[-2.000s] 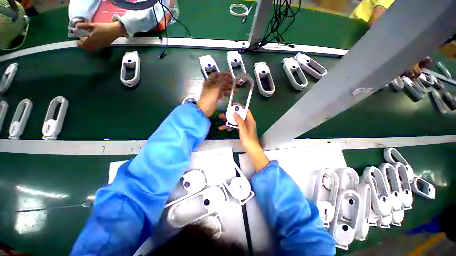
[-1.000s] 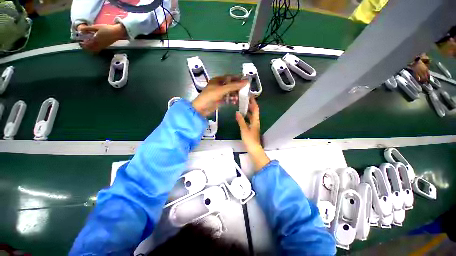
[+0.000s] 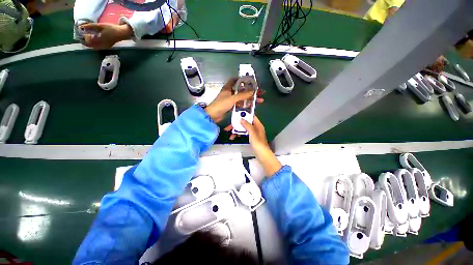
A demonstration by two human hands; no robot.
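Observation:
A white oval plastic housing (image 3: 242, 120) with a black dot on its round end is held upright above the green belt, open slot away from me. My right hand (image 3: 254, 130) grips its near, round end, thumb on the face. My left hand (image 3: 227, 98) is at its far end, fingers across the slot; they are slightly blurred. Whether the left fingers hold a small part cannot be told. Several housings (image 3: 211, 213) lie on the white sheets (image 3: 306, 171) near my body, partly hidden by my left sleeve and my head.
Spaced housings (image 3: 192, 75) lie on the dark green belt (image 3: 78, 103). A pale rail (image 3: 67, 151) edges it. A grey post (image 3: 352, 83) slants across the right. Set-aside housings (image 3: 390, 199) stand in rows at right. Another person's hands (image 3: 98, 35) and hanging black cables (image 3: 294, 26) are beyond.
The held housing was turned edge-on and now shows its dotted face again. The belt housings have shifted left. My left hand has moved slightly along the housing.

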